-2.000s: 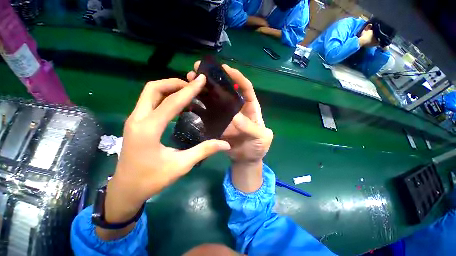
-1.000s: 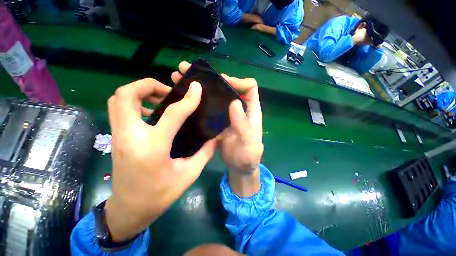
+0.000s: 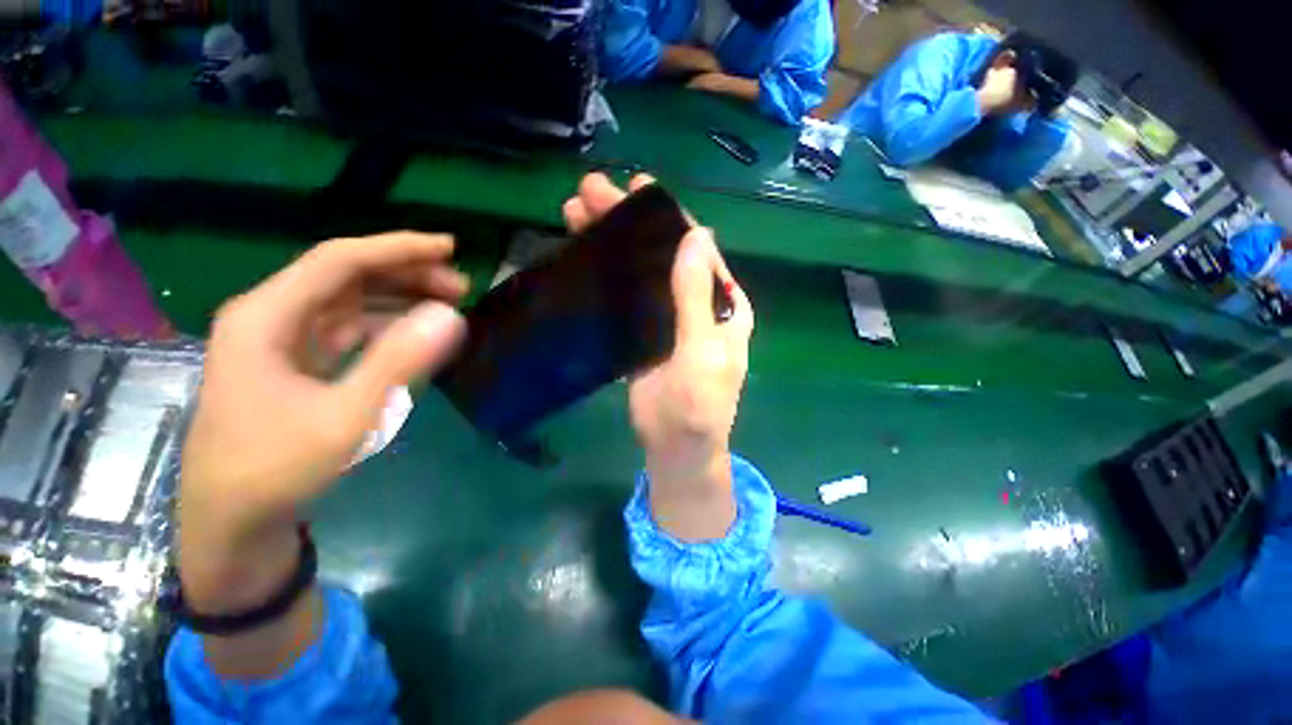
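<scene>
A joined phone unit [image 3: 574, 319], a dark glossy slab, is held tilted above the green bench. My right hand [image 3: 692, 354] grips its right end, thumb on the front face and fingers behind the top edge. A small red spot shows near the fingers. My left hand [image 3: 319, 383] is beside the slab's left end, fingers apart, blurred and holding nothing. Whether it still touches the slab's edge is hard to tell; a narrow gap seems to show. The slab's back is hidden.
Clear blister trays [image 3: 106, 467] are stacked at left, near a pink roll [image 3: 85, 262]. A blue rod [image 3: 825, 516] and white slip [image 3: 843, 489] lie on the bench. A black slotted tray [image 3: 1183, 496] is at right. Phone units [image 3: 869, 307] lie on the line; two people sit beyond.
My left hand has let go and moved left, its fingers opening. The slab has turned to lie more sideways in my right hand. The view has shifted slightly.
</scene>
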